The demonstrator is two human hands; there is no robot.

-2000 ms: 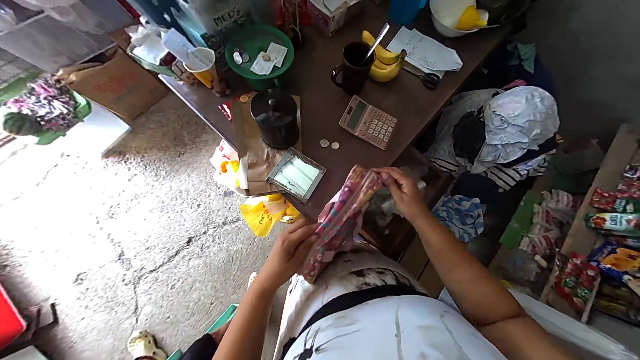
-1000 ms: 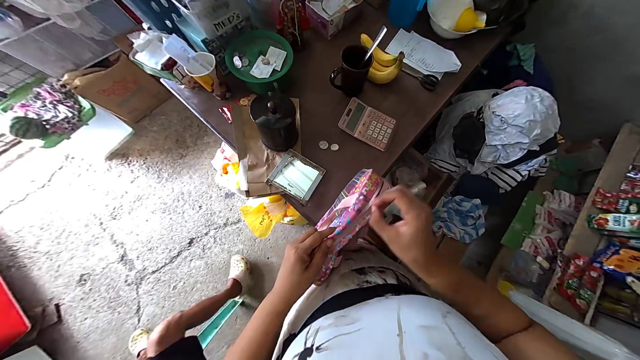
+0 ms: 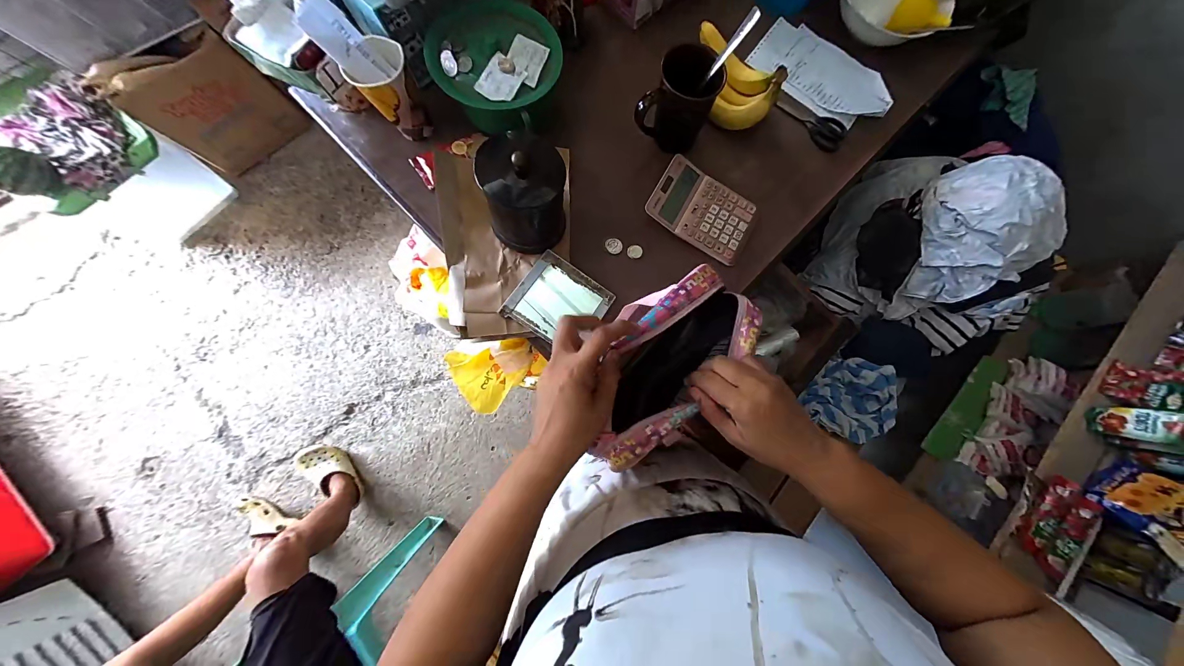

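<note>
A pink patterned zippered pouch [image 3: 661, 427] is spread wide above my lap, its dark inside showing. My left hand [image 3: 583, 379] grips its left rim, and my right hand [image 3: 749, 407] holds the right rim, fingertips curled over the edge. Whatever lies inside the pouch cannot be made out. Just beyond the left hand a small framed mirror [image 3: 558, 298] lies at the table's edge. Two coins [image 3: 613, 246] and a pink calculator [image 3: 703, 210] are on the brown table [image 3: 610, 139] past the pouch.
A dark lidded canister [image 3: 521, 194] stands on brown paper. Farther back are a dark mug [image 3: 680, 102] with a spoon, bananas [image 3: 745, 104], scissors [image 3: 823, 132] and a green dish [image 3: 453, 23]. Another person's legs [image 3: 296, 555] are at lower left. Snack packs [image 3: 1138, 421] line the right shelf.
The pouch, narrow and closed-looking in the earlier frames, now gapes between my hands. My right hand has come down to its rim. The other person's legs have come further into view since two seconds ago.
</note>
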